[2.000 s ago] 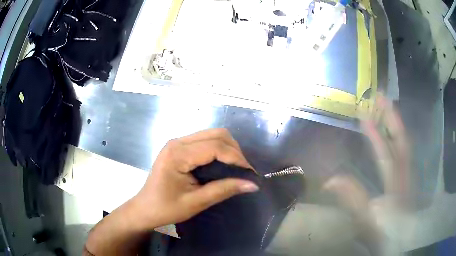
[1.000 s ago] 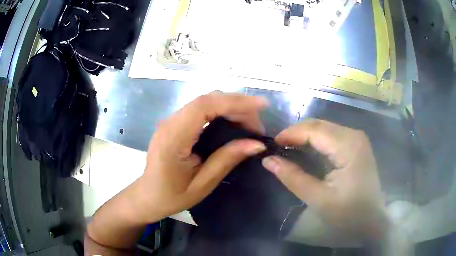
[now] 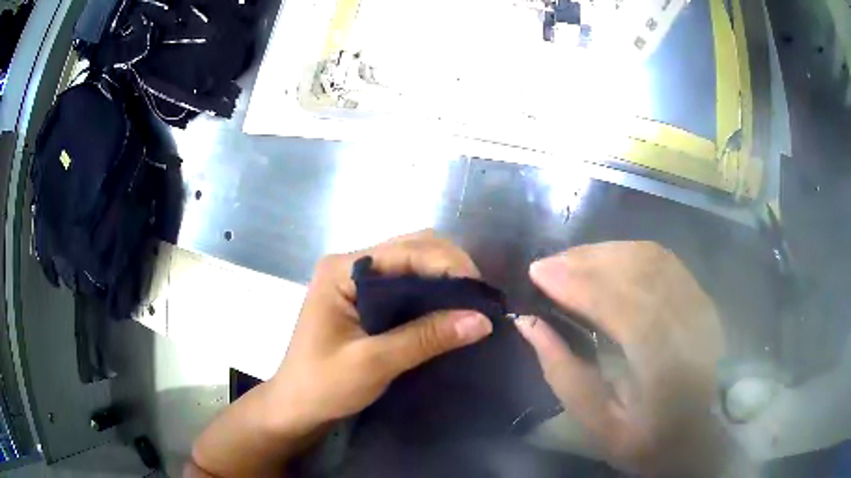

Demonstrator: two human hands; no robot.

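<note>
My left hand (image 3: 373, 341) pinches a dark cloth panel (image 3: 439, 392) between thumb and fingers, near the picture's middle. The panel's folded edge sticks up out of the grip and the rest hangs below. A small bit of silver zipper (image 3: 515, 317) shows at the panel's edge, right of my left thumb. My right hand (image 3: 634, 345) is just right of it, somewhat blurred. Its thumb is at the zipper bit, and its index finger is raised apart from the thumb. Whether it holds anything is hidden.
Dark panels with silver zipper lines (image 3: 103, 177) lie in a pile at the left, one with a small yellow sticker (image 3: 64, 160). A white template (image 3: 280, 103) with yellow tape (image 3: 676, 155) lies behind the hands on the metal table (image 3: 271, 201). The table has a pale front edge (image 3: 219, 303).
My right hand came in from the right to the panel edge, pinched there, and its index finger has since lifted from the thumb. My left hand keeps its hold; the view has shifted slightly.
</note>
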